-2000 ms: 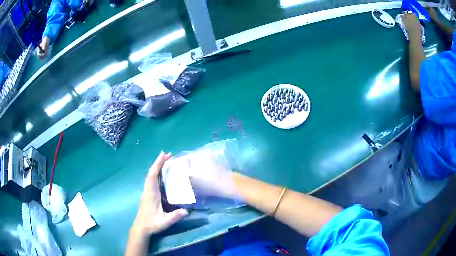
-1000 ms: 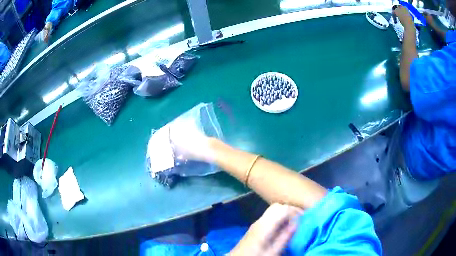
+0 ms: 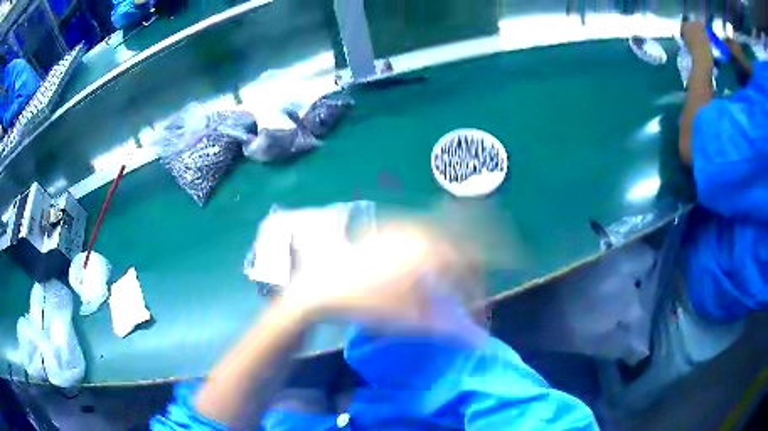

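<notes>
My left hand (image 3: 358, 290) and my right hand (image 3: 408, 248) are strongly blurred and overlap in front of me, at the right side of the clear plastic bag. Their fingers cannot be made out, nor whether they hold anything. The bag (image 3: 313, 220) lies on the green bench with a white label (image 3: 274, 249) at its left side and dark contents at its lower left edge. My hands and left forearm hide part of it. A round white dish (image 3: 469, 188) with rows of small grey metal parts stands beyond my hands to the right.
Bulging parts bags (image 3: 202, 164) lie at the back. A red stick (image 3: 106, 206), white bundle (image 3: 89, 282), white paper (image 3: 129, 305), wrapped bundle (image 3: 59, 337) and metal box (image 3: 42, 227) are at left. A person in blue (image 3: 733, 160) works at right; an upright (image 3: 354, 38) stands behind.
My left hand left the bag and came across to my right arm. My right hand is now out of the bag's opening and blurred together with my left. The bag stays on the bench.
</notes>
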